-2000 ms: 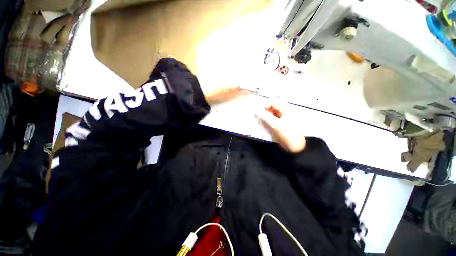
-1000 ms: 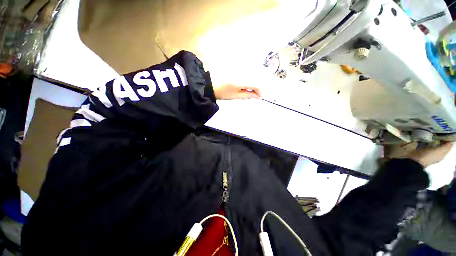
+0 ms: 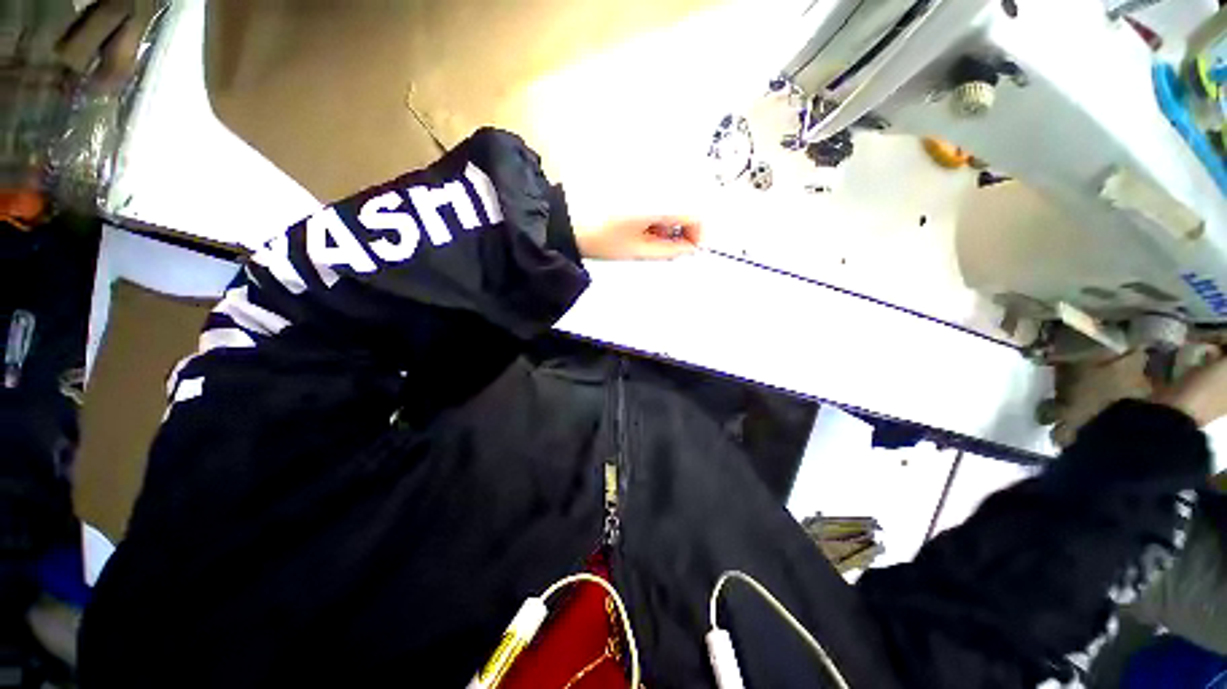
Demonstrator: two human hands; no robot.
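Observation:
My left hand (image 3: 638, 238) lies palm up at the table's front edge, below the needle area. Its fingers are curled around a small dark, partly shiny item (image 3: 670, 233), possibly a bobbin or bobbin case. My right hand (image 3: 1195, 392) is at the right rim of the picture, by the handwheel end of the white sewing machine (image 3: 1076, 135). It is small and partly hidden, so its grip cannot be told. A large tan cloth panel (image 3: 310, 81) lies flat on the table behind my left sleeve.
Brown cloth scraps (image 3: 1083, 390) lie at the table's right end, beside my right sleeve. Another brown cloth piece (image 3: 121, 404) is below the table edge at left. Small brown strips (image 3: 844, 538) lie below the table at right. An orange item (image 3: 946, 152) sits behind the needle area.
My right hand has left the spot beside my left hand, where something orange showed at it, and moved to the machine's right end. My left fingers have curled, with the small dark item now visible.

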